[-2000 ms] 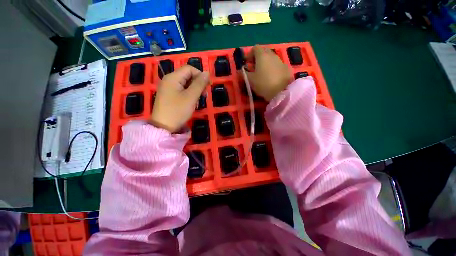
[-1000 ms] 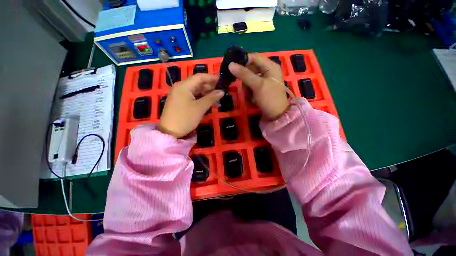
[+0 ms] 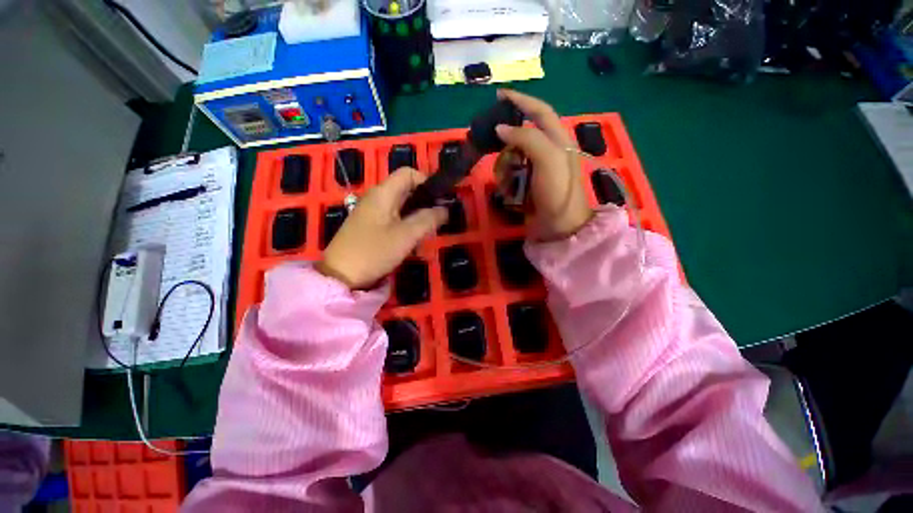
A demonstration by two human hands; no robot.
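Observation:
My left hand [image 3: 376, 228] and my right hand [image 3: 547, 172] hold a long black piece [image 3: 447, 176] between them, tilted over the orange-red compartment tray [image 3: 633, 140]. My left fingers pinch its lower end. My right fingers grip its rounded upper end, and a small dark part with a light edge [image 3: 518, 185] shows by my right palm; I cannot tell if it is held. Black watch units [image 3: 460, 268] sit in the tray pockets. A thin clear hose [image 3: 638, 263] loops from my right hand over my right sleeve and across the tray front.
A blue control box [image 3: 290, 88] stands behind the tray at left. A clipboard [image 3: 190, 250] with a pen and white adapter box [image 3: 133, 291] lies left. Behind are a dark mesh pen cup [image 3: 401, 55], a white box [image 3: 490, 20] and plastic bags [image 3: 709, 40]. Another red tray [image 3: 122, 479] is lower left.
My hands came together above the tray from its back part. The black piece was raised there and now slants more, its upper end further right. The hose now loops further right.

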